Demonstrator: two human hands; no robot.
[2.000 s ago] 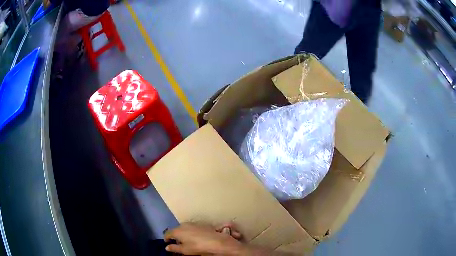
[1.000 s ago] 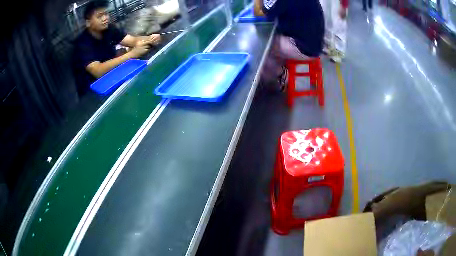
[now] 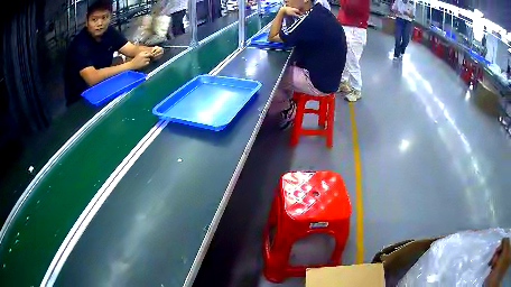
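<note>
A large clear crinkled poly bag bulges up at the bottom right corner, at the carton's opening, its lower part cut off by the frame. My right hand is at the far right edge, partly cut off and blurred, with its fingers against the bag's right side, gripping it. My left hand is not in view. The brown carton shows only in part: a tan flap at the bottom edge and a darker folded edge left of the bag.
A red stool stands between bench and carton. A blue tray sits on the bench top, beside the green conveyor belt. Another blue tray is across the belt. Seated co-workers are on both sides; people stand farther back.
The view has swung left from the carton to the bench and conveyor. The bag has risen relative to the carton flap. The hand on the flap earlier is out of view there.
</note>
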